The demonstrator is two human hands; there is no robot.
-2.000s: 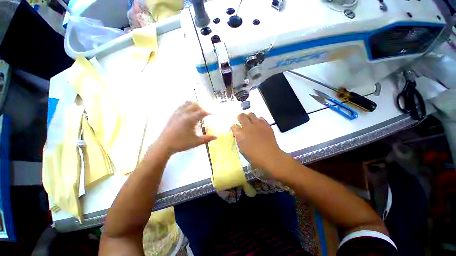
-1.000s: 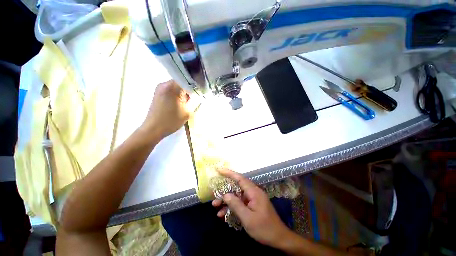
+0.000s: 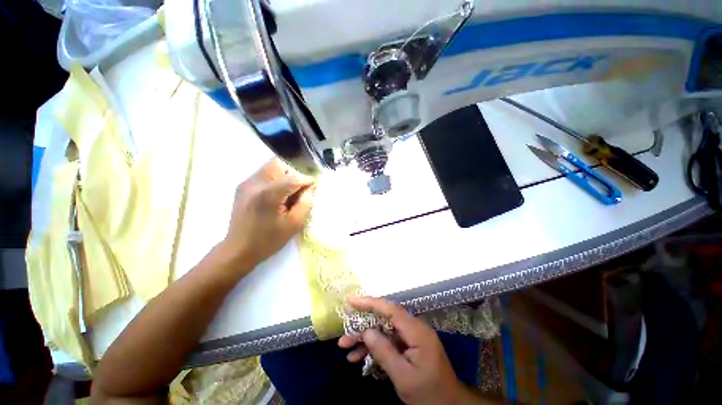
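Observation:
A pale yellow fabric strip (image 3: 323, 289) runs from under the sewing machine head (image 3: 332, 47) down to the table's front edge. Lace trim (image 3: 360, 320) lies along its right side. My left hand (image 3: 273, 207) is at the needle area, fingers bent and pressed on the upper end of the strip; glare washes out the fabric there. My right hand (image 3: 400, 348) pinches the lace between thumb and fingers at the front edge. The presser foot and needle are hidden by the machine head and glare.
Yellow fabric panels (image 3: 142, 213) lie at left. A black phone (image 3: 473, 166), blue snips (image 3: 582, 176), a screwdriver (image 3: 625, 164) and black scissors (image 3: 704, 162) lie at right. A white tub (image 3: 111, 43) stands behind. More lace (image 3: 467, 319) hangs over the front edge.
My right hand has left the needle area and moved down to the front edge, taking hold of the lace. My left hand has stayed near the needle. The view has moved closer to the machine.

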